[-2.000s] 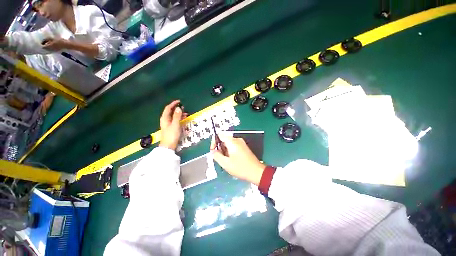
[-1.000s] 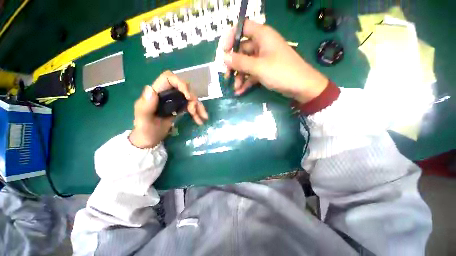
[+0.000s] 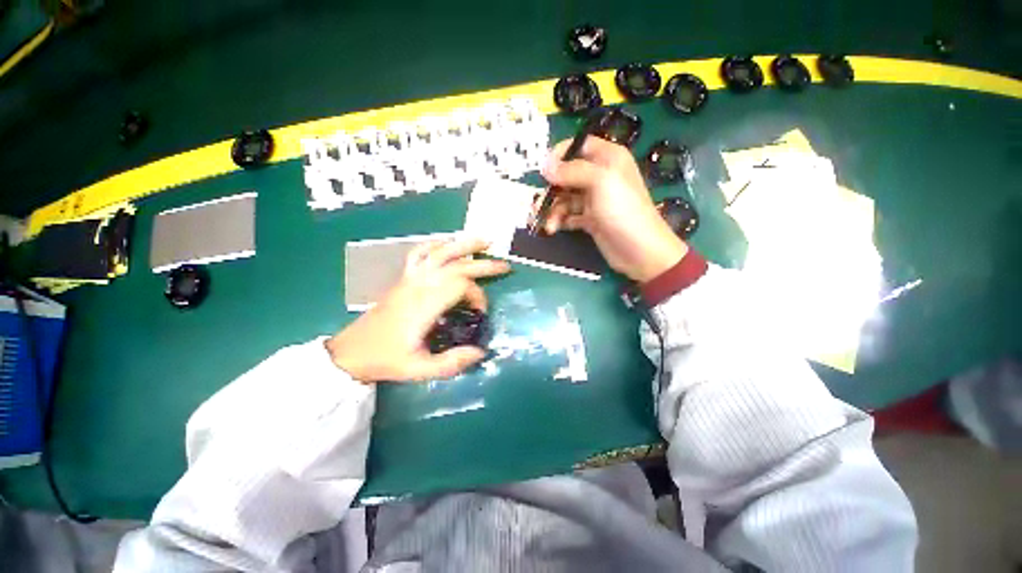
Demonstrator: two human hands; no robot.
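Observation:
My left hand (image 3: 424,319) holds a round black unit (image 3: 457,329) low over the clear release film (image 3: 549,341); its fingertips reach the edge of the grey adhesive sheet (image 3: 375,273). My right hand (image 3: 605,207) is closed on slim dark tweezers (image 3: 576,146), tilted, with the lower end at the black adhesive sheet (image 3: 566,253). The white backing part (image 3: 499,213) of that sheet lies between my hands. The exact tip of the tweezers is too blurred to tell.
A white die-cut sheet (image 3: 426,153) lies below the yellow line (image 3: 448,110). Several round black units (image 3: 686,93) stand at the back right. Release paper (image 3: 801,263) is at right. Another grey sheet (image 3: 204,232), black pieces (image 3: 73,249) and a blue box (image 3: 25,381) are at left.
My left hand has moved right and lowered the black unit over the film. My right hand has moved from the grey sheet's right end to the black sheet. The camera view has also shifted.

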